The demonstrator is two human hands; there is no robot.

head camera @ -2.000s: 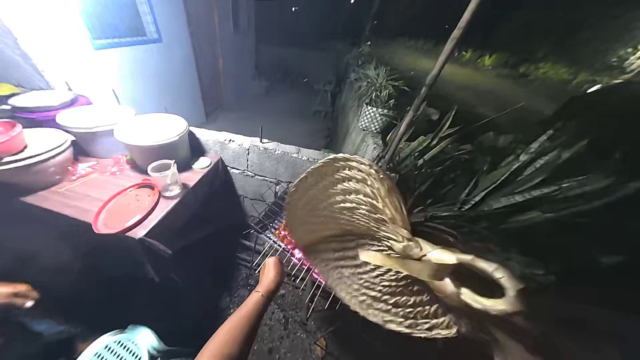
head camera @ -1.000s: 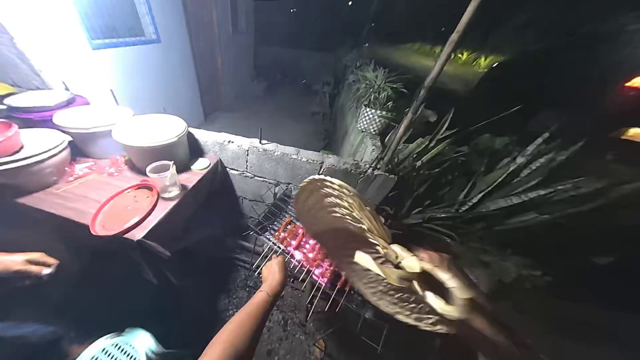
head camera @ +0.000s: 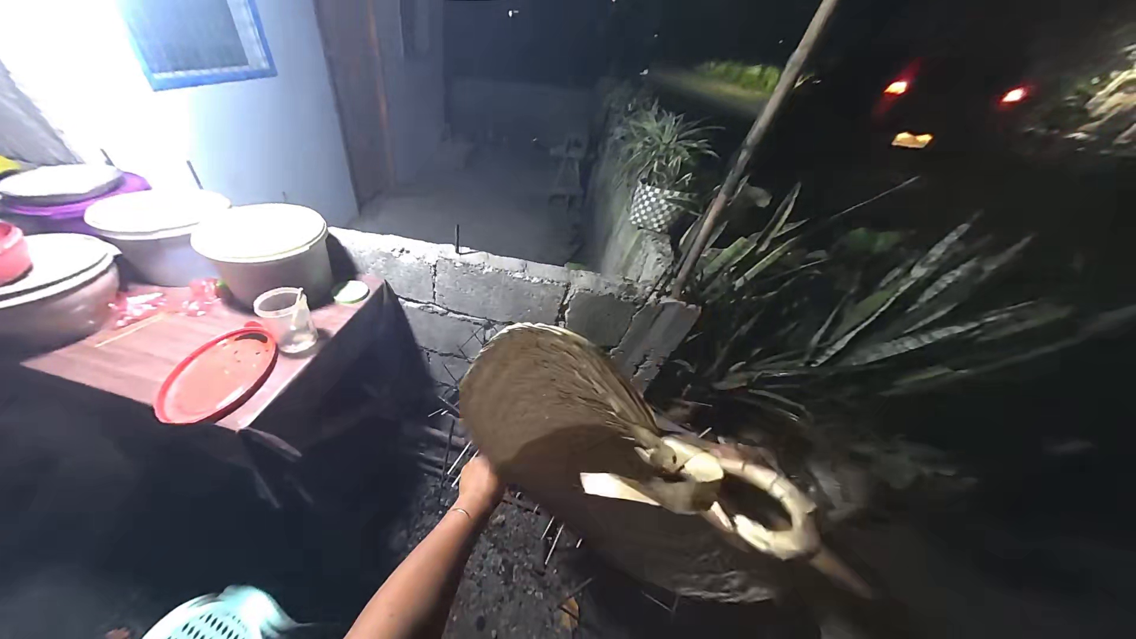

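Observation:
A large woven palm-leaf hand fan spans the middle of the view. My right hand, blurred and partly hidden behind the looped handle, grips the fan there. At the fan's lower left edge is my left hand, with a thin band on its wrist. Its fingertips are hidden, so what it holds does not show. Beneath and beside the fan, the grill grate and several thin skewer sticks show in part. The fan covers the rest of the grill.
A wooden table at left bears lidded pots, a red tray and a clear plastic cup. Behind the grill runs a concrete block wall. A leaning pole and spiky plants stand right; a teal perforated basket is below.
The fan in my right hand has swung left and down over the grill, hiding the glowing coals seen a second ago. Another hand at the left edge has gone from view. Red vehicle lights show at upper right.

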